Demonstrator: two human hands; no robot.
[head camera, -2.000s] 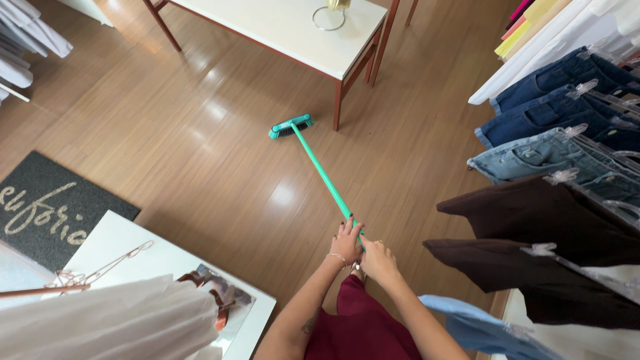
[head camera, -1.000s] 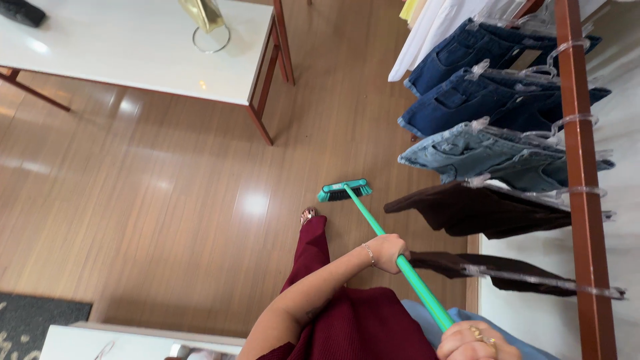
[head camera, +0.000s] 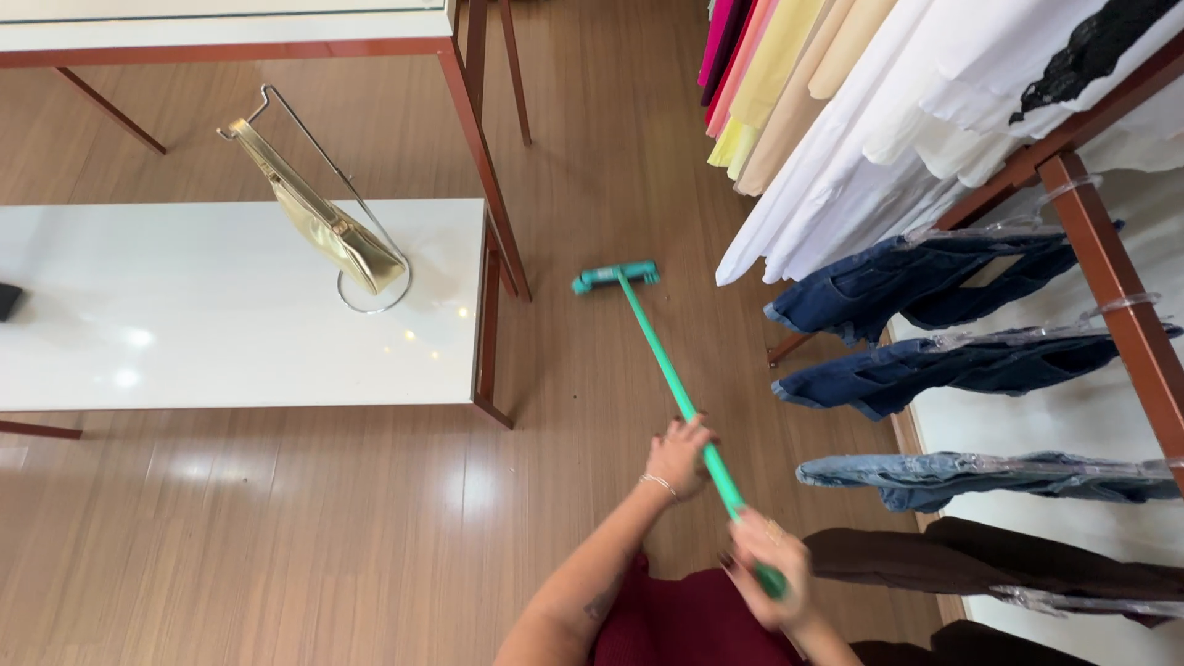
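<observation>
A green-handled push broom (head camera: 659, 356) slants across the middle of the head view. Its teal head (head camera: 615, 276) lies on the wood floor, between the white table and the clothes rack, with the bristles mostly hidden and slightly blurred. My left hand (head camera: 680, 458), with a bracelet at the wrist, is wrapped around the middle of the handle. Lower down, my right hand (head camera: 770, 566) grips the handle close to its dark green end; this hand is blurred and wears rings.
On the left stands a white table (head camera: 407, 384) with reddish-brown legs, bearing a gold handbag (head camera: 338, 236) on a metal stand. To the right, jeans (head camera: 934, 370) and white garments (head camera: 832, 157) hang from a reddish-brown rack (head camera: 1110, 277). Small dark specks dot the floor.
The view has shifted toward the table and the lighter garments. My left hand was on the handle in both earlier frames. The broom head now lies nearer the gap beside the table's end.
</observation>
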